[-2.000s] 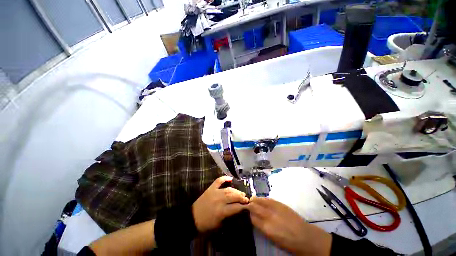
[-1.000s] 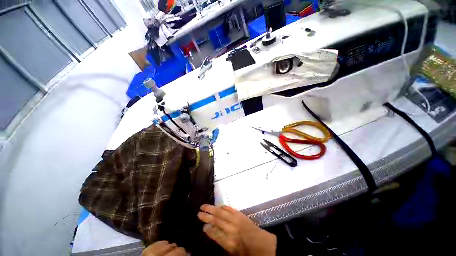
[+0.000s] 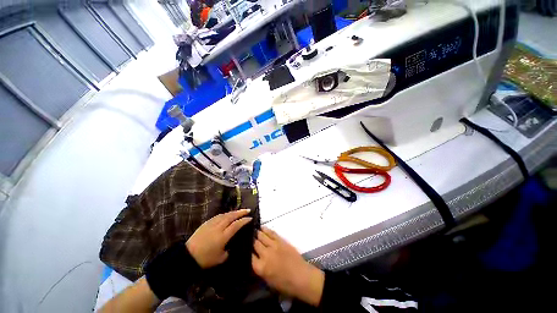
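The dark plaid garment piece (image 3: 165, 211) spreads over the left end of the white table, its right edge running up under the presser foot area (image 3: 244, 177) of the white sewing machine (image 3: 269, 131). My left hand (image 3: 214, 238) lies on the dark cloth, fingers together pointing right towards the edge. My right hand (image 3: 281, 263) is at the cloth's right edge, fingertips on it, with the thumb side partly hidden. The two hands are close, with a small gap between them. The needle is too small to make out.
Black thread snips (image 3: 335, 186) and scissors with red and yellow-orange loops (image 3: 365, 168) lie right of the needle area. Black straps (image 3: 412, 177) cross the table. A ruler edge (image 3: 391, 235) runs along the front. Cream cloth (image 3: 299, 101) covers part of the machine arm. Blue bins (image 3: 204, 95) stand behind.
My left hand has come up from the bottom edge onto the cloth. My right hand has moved slightly up along the edge. Earlier, both hands were close to the needle and the view was nearer.
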